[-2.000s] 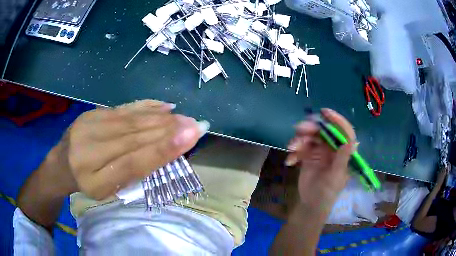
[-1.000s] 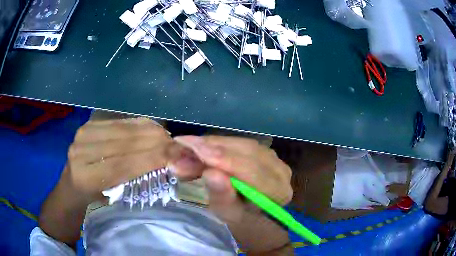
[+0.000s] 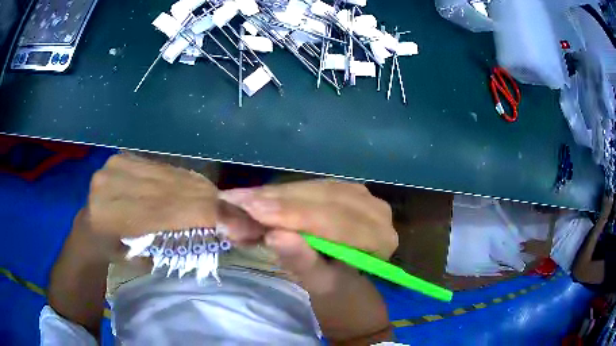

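My left hand [image 3: 159, 199] is closed on a fanned bunch of tagged metal stems [image 3: 189, 250] over my lap. A row of round grey ends with dark centres shows below the hand, with white tags under them. My right hand [image 3: 324, 219] is shut on bright green tweezers [image 3: 378, 265], whose broad end points down to the right. The fingers of both hands meet at the right end of the bunch. The tweezers' tip is hidden behind the fingers. A heap of loose tagged stems [image 3: 297, 34] lies on the bench.
The dark green mat [image 3: 270, 135] ends at a pale front edge just beyond my hands. A digital scale [image 3: 47, 40] is at the left. Red-handled snips [image 3: 505, 94], dark pliers [image 3: 564, 167] and clear plastic bags [image 3: 530, 51] are at the right. Another person's arm [image 3: 594, 236] shows at the right edge.
My right hand with the tweezers has come left from beside the bench edge to meet my left hand. The bunch has turned, so its round ends now face the camera. The view has shifted slightly.
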